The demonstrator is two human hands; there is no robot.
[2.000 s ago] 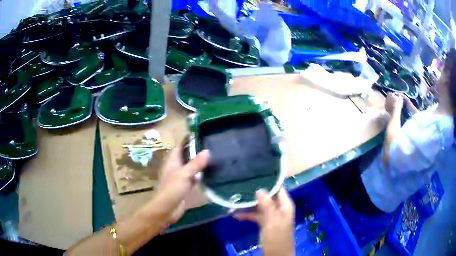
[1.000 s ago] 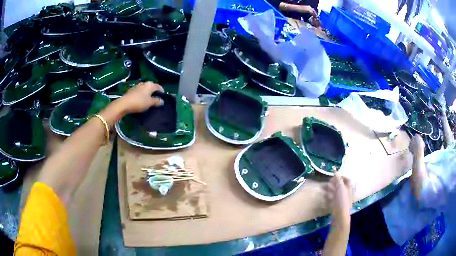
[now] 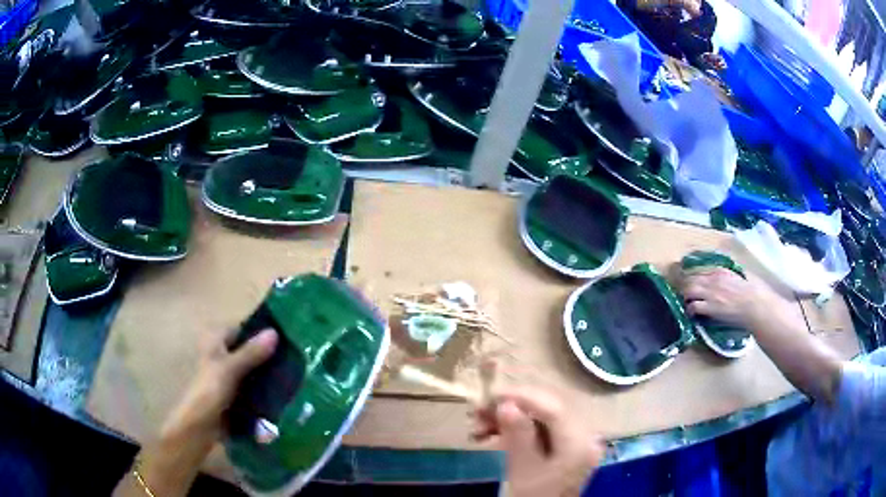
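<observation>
My left hand [image 3: 219,388] grips a glossy green housing [image 3: 325,374] with a silver rim by its dark recess and holds it tilted above the front of the bench. My right hand [image 3: 534,437] is at the lower centre, blurred, holding a thin pale glue stick [image 3: 437,381] that points left towards the housing. Stick and housing are apart. Pale green-white adhesive [image 3: 427,331] lies with several sticks on the stained brown glue pad [image 3: 457,364] behind my right hand.
Two housings stand right of the pad, one at the front [image 3: 627,325] and one behind [image 3: 573,225]. A neighbour's hand [image 3: 724,296] touches a third. A metal post [image 3: 515,97] rises behind the cardboard [image 3: 418,223]. Piled housings lie behind; a plastic bag [image 3: 797,254] is at right.
My left hand has taken the housing from behind the pad and brought it forward. My right hand has left the right-hand housings and now holds a stick. The neighbour's hand has reached in.
</observation>
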